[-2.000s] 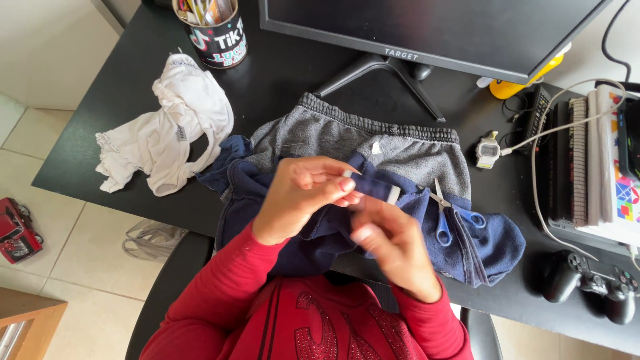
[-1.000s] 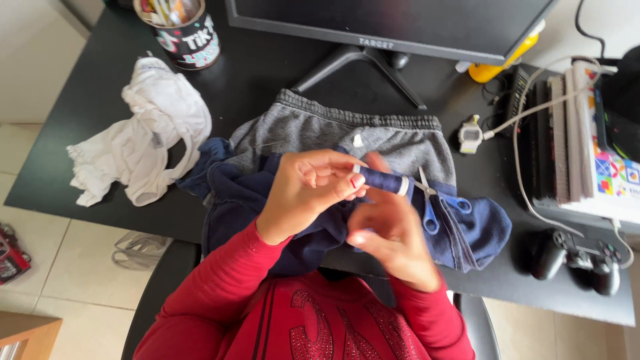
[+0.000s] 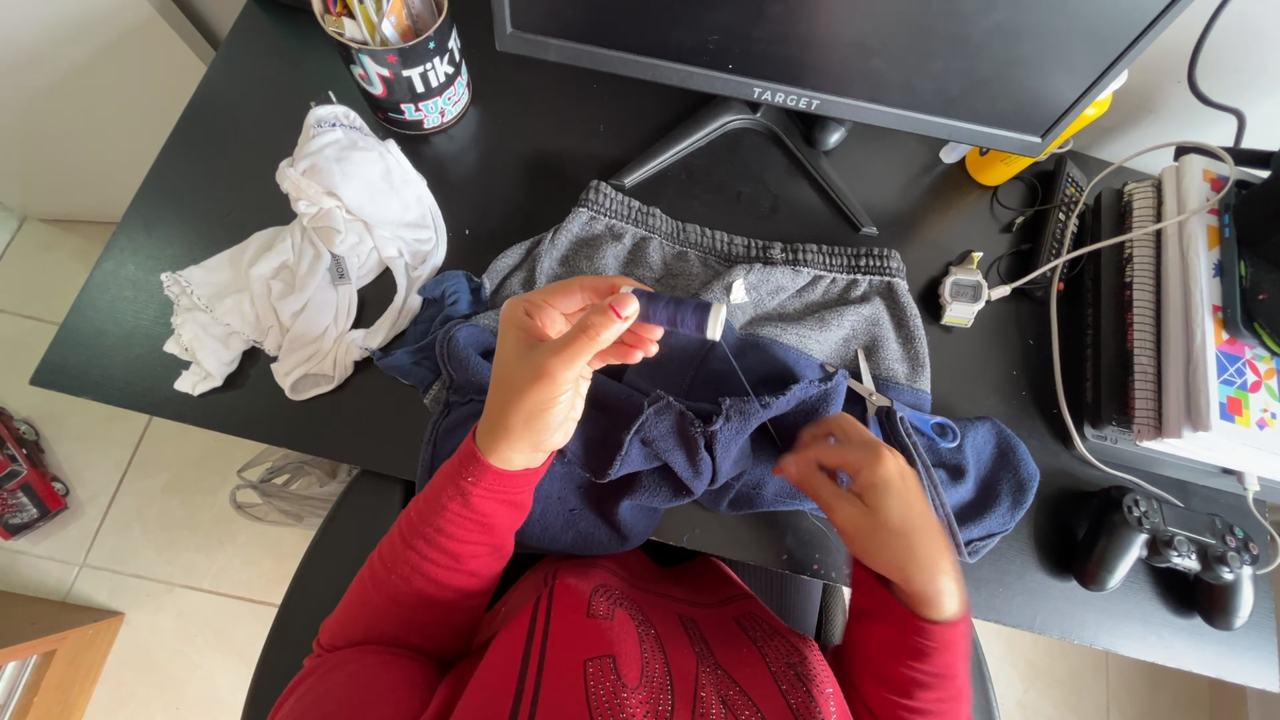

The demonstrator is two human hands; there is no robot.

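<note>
My left hand (image 3: 560, 360) holds a spool of navy thread (image 3: 678, 313) by one end, its white rim facing right. A strand of thread (image 3: 748, 380) runs down from the spool to my right hand (image 3: 870, 490), whose thumb and fingertips are closed on it. Beneath both hands lie the navy and grey fleece pants (image 3: 620, 460), with a dark elastic waistband and a rough navy fabric edge. Scissors with blue handles (image 3: 935, 428) rest on the pants just above my right hand, their blades slightly apart.
A white garment (image 3: 350, 240) lies at the left of the black desk (image 3: 520, 110), below a pen-filled tin (image 3: 410, 75). A monitor (image 3: 840, 60) stands at the back. A digital watch (image 3: 964, 290), a cable, notebooks (image 3: 1140, 300) and a game controller (image 3: 1170, 550) are at the right.
My right hand has moved down and away from the spool, and a length of thread now stretches between them. The left hand still holds the spool.
</note>
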